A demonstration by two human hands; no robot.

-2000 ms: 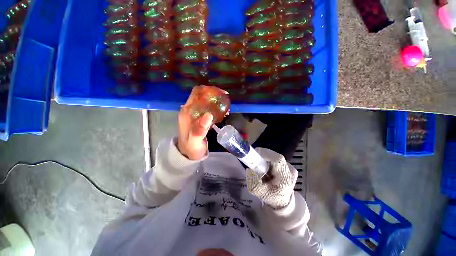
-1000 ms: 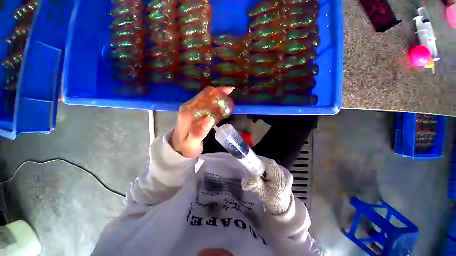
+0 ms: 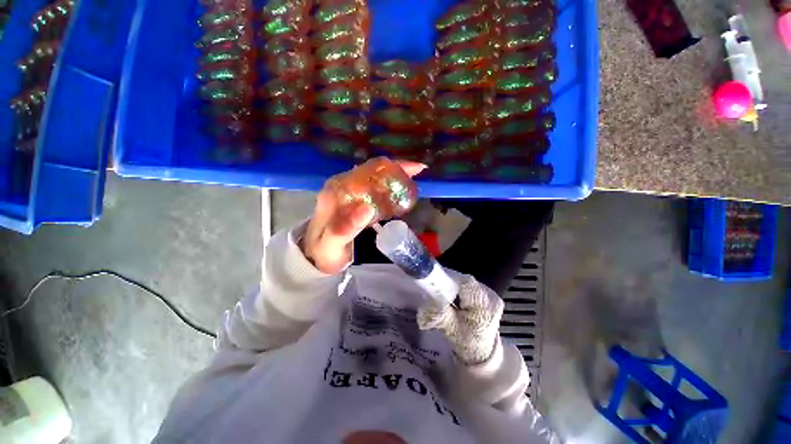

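Note:
My bare left hand point(image 3: 334, 227) holds a glossy amber soft piece point(image 3: 382, 189) with green glitter just below the near rim of the main blue tray point(image 3: 356, 184). My right hand point(image 3: 468, 319), in an off-white knitted glove, holds a clear-white syringe point(image 3: 415, 258). The syringe tilts up and left, and its nozzle is at the lower side of the piece. Whether the tip is inside the piece cannot be told. Overlapping rows of similar green-glitter pieces point(image 3: 340, 97) lie in the tray.
A second blue tray point(image 3: 69, 173) with pieces is at far left. The speckled bench point(image 3: 659, 143) holds a dark red packet point(image 3: 661, 24), spare syringe point(image 3: 741, 59) and pink ball point(image 3: 732, 101). A lower blue crate point(image 3: 713, 243), blue stool point(image 3: 663, 390) and floor cable point(image 3: 130, 290) are in view.
The held piece looks wider than two seconds ago, and my left fingers have shifted around it. My gloved hand sits slightly left and the syringe stays against the piece. The whole view has shifted slightly.

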